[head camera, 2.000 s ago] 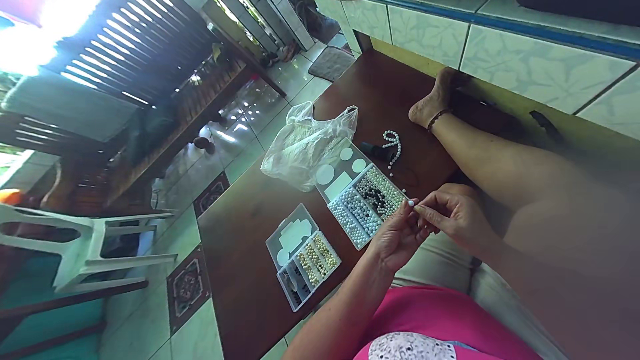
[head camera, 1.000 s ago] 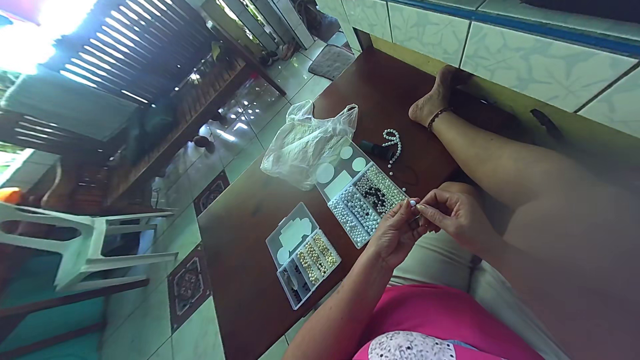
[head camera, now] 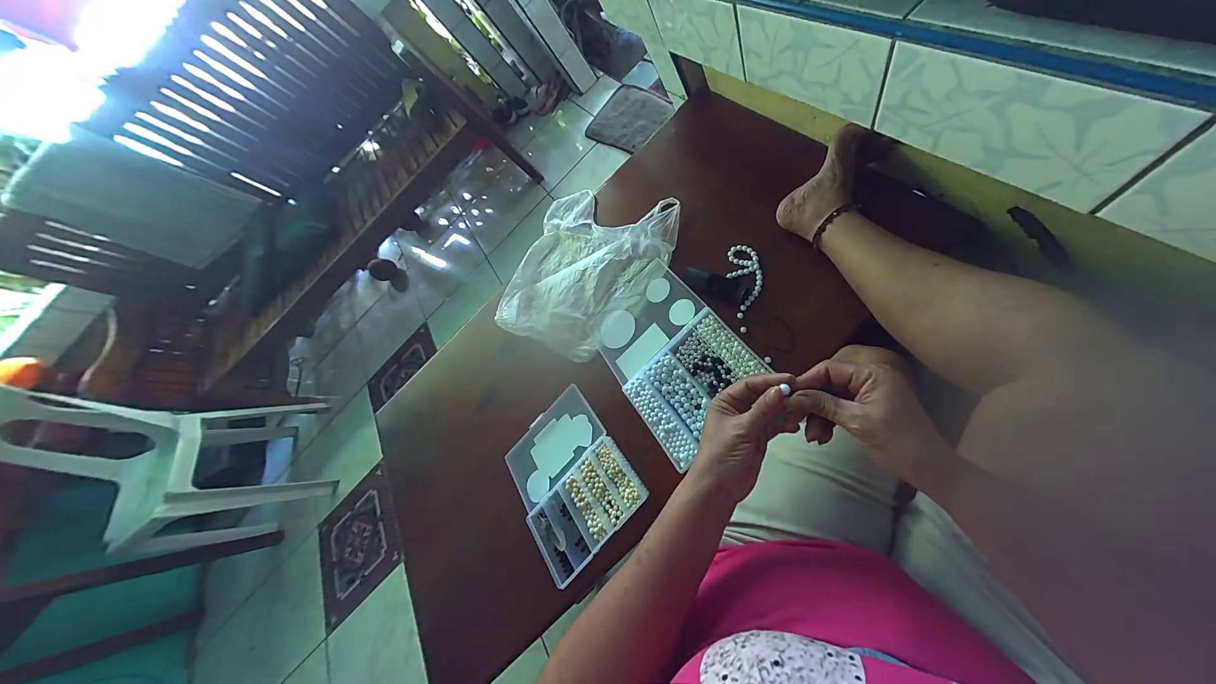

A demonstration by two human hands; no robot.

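Note:
Between its fingertips my left hand (head camera: 746, 423) pinches a small white bead (head camera: 784, 389). My right hand (head camera: 860, 404) touches it there, thumb and forefinger closed together at the bead; whether they grip a thread is too small to tell. Just left of my hands lies an open plastic bead box (head camera: 679, 463), its compartments filled with white, cream, grey and dark beads. A smaller open box (head camera: 560, 581) of yellowish and dark beads lies nearer the table's left edge. A strand of white beads (head camera: 757, 275) curls beside a dark object (head camera: 717, 287) beyond the larger box.
Both boxes rest on a brown wooden table (head camera: 456, 456). A crumpled translucent plastic bag (head camera: 589, 275) touches the larger box's lid. A bare foot (head camera: 819, 195) with an anklet rests on the tabletop beside a tiled ledge (head camera: 1007, 114). A white plastic chair (head camera: 180, 465) stands at left.

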